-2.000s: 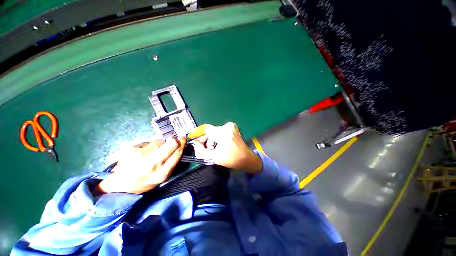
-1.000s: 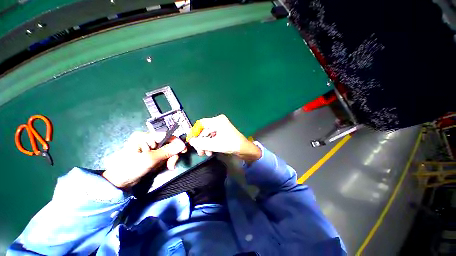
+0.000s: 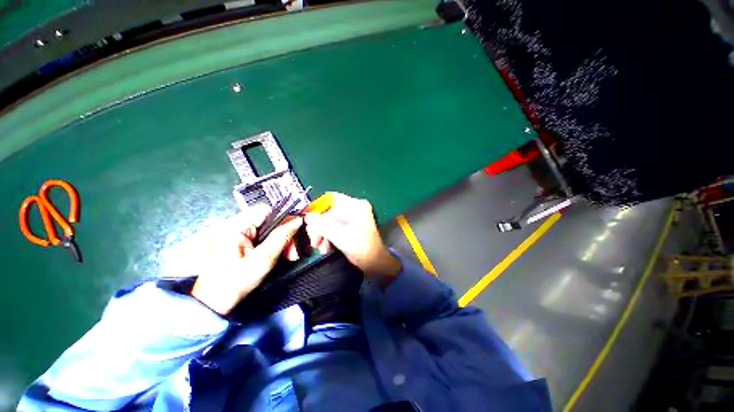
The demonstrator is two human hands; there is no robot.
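Note:
The grey slotted metal fixture (image 3: pixel 271 170) lies on the green bench, its rectangular window at the far end. Its near end is partly hidden behind my hands. My left hand (image 3: pixel 241 251) pinches dark cable ends (image 3: pixel 282 212) between thumb and fingers, over the fixture's near end. My right hand (image 3: pixel 346 233) is closed on a yellow-orange tool (image 3: pixel 321 203), mostly hidden in the fingers. Its fingertips are close beside my left thumb. Fine strands at the fingertips are too small to tell apart.
Orange-looped snips (image 3: pixel 50 216) lie on the bench at left. A black cable bundle (image 3: pixel 322 291) is at the bench edge by my lap. Hanging black cable stock (image 3: pixel 644 96) is at right, above a red frame (image 3: pixel 513 158). A green belt (image 3: pixel 161 80) runs beyond the bench.
Since two seconds ago, my left hand has turned and dark cable ends now show above its fingers. My right hand stays beside it with the orange tool. The view has shifted slightly.

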